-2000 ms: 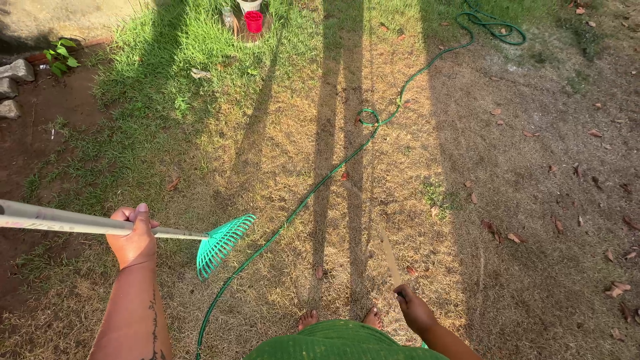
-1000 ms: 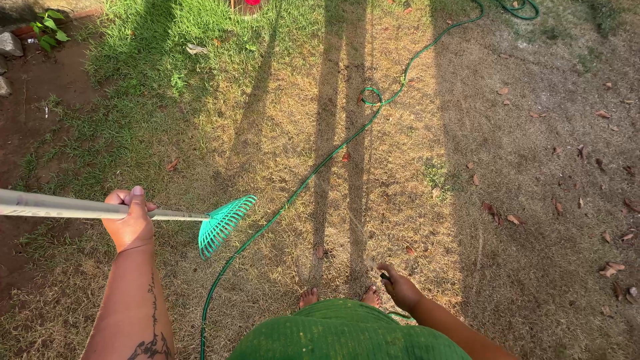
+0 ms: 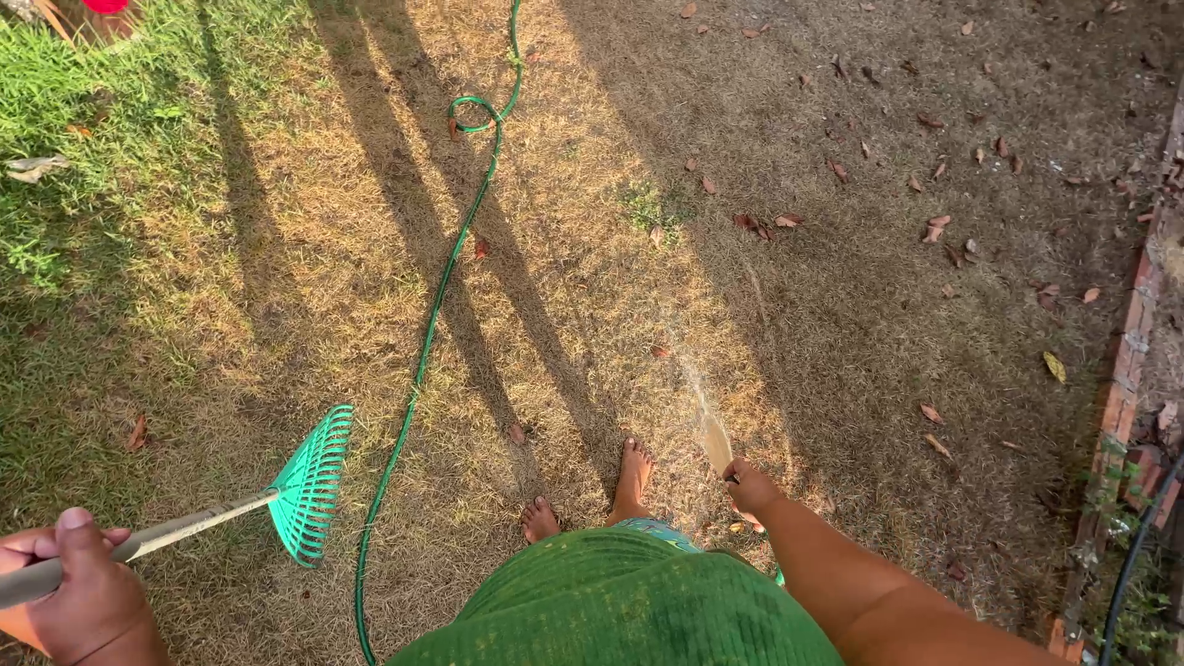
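At the lower left, my left hand [image 3: 83,578] is wrapped around the pale handle of a rake [image 3: 312,486] with a fan of green tines. The tines point up and right, left of the green garden hose [image 3: 427,342]. My right hand [image 3: 751,486], right of my bare feet, grips a hose end, and a spray of water [image 3: 712,425] leaves it forward over the dry grass. The hand hides most of that hose end. A small loop lies in the hose near the top.
Fallen dry leaves [image 3: 936,228] are scattered over the shaded ground at right. A brick edging [image 3: 1124,370] runs along the right side, with a black hose [image 3: 1124,573] beside it. Part of a red container [image 3: 106,4] shows at the top left, by green grass.
The view has swung to the right, bringing in the brick edging. Water now shows clearly at my right hand. Both hands keep their hold.
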